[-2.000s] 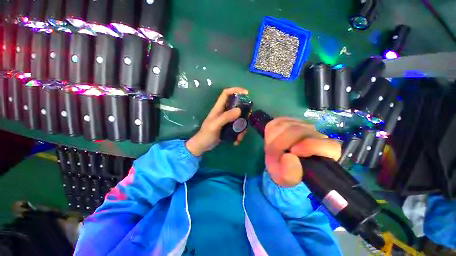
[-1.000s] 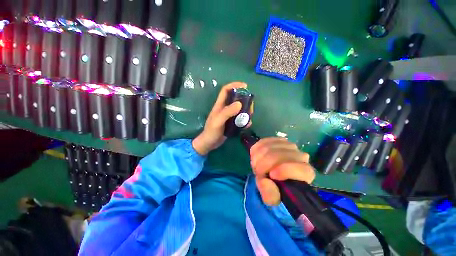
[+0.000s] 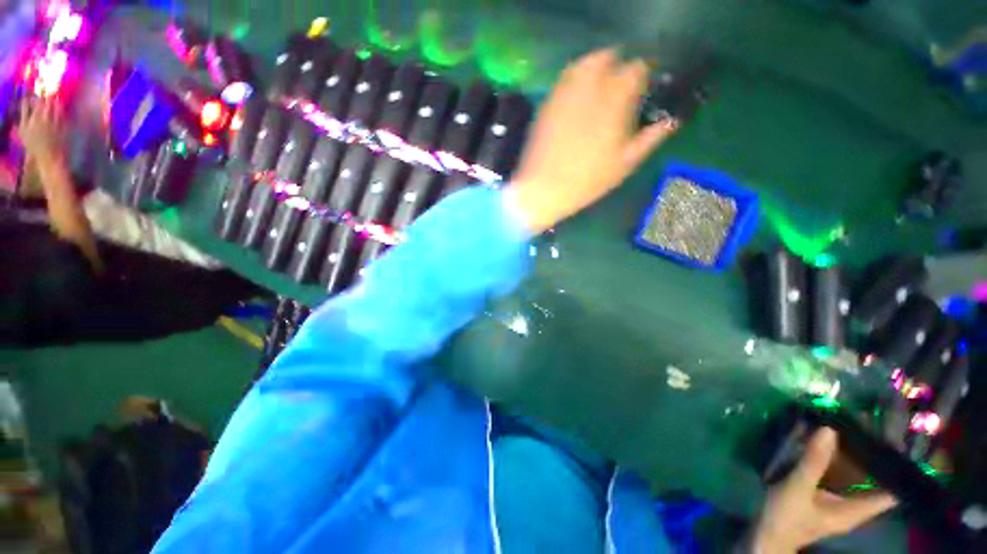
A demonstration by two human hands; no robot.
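My left hand (image 3: 584,135) is stretched out over the bench at upper centre, blurred. Its thumb and fingers are spread around the near end of a dark, blurred unit (image 3: 680,100); whether it grips the unit is unclear. My right hand (image 3: 823,503) is at the lower right, cut off by the bottom edge, thumb raised. The long black driver (image 3: 904,471) lies slanting against or beside it; contact is too blurred to tell. The blue tray (image 3: 738,236) full of small grey screws is right of centre.
Rows of black cylinders (image 3: 373,189) with shiny glints stand at left. More cylinders (image 3: 828,308) are at right, and another dark unit (image 3: 933,184) lies at upper right. Small shiny bits lie mid-bench. Another person's arm (image 3: 54,179) is at far left.
The view has swung left. My left hand has moved from in front of my chest far forward over the bench. My right hand has moved away to the lower right; its grip on the driver has changed.
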